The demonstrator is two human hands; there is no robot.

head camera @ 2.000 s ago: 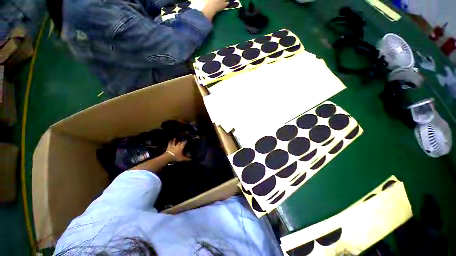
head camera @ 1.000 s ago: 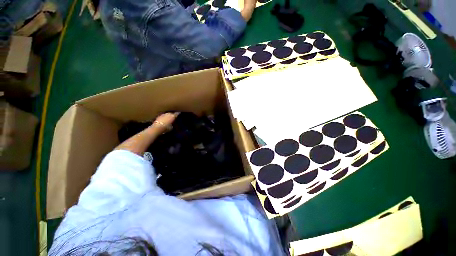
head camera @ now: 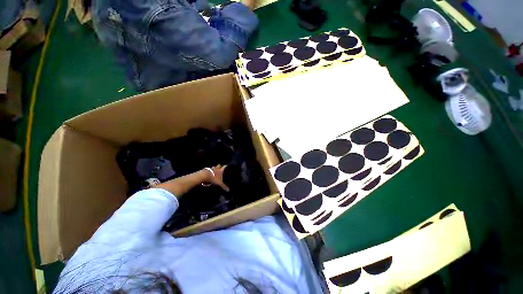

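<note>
My left hand (head camera: pixel 217 177), with a band at the wrist, reaches down into the large open carton (head camera: pixel 143 123). Its thumb and a finger are spread against the dark plastic bases (head camera: pixel 200 149) heaped inside. The dark parts blend together, so I cannot tell whether it grips one. My right hand is not in view. A pad sheet (head camera: pixel 352 163) with two rows of black discs lies on a layered pile just right of the carton.
A blank white liner (head camera: pixel 330 100) and another pad sheet stack (head camera: pixel 304 53) lie farther back. A yellowish strip (head camera: pixel 407 250) lies lower right. White fan heads (head camera: pixel 468 110) and black parts are at far right. A co-worker's denim sleeve (head camera: pixel 183 37) is behind the carton.
My left hand has moved within the carton, from near its back edge a second ago toward the front right of the heap. The whole view has shifted slightly.
</note>
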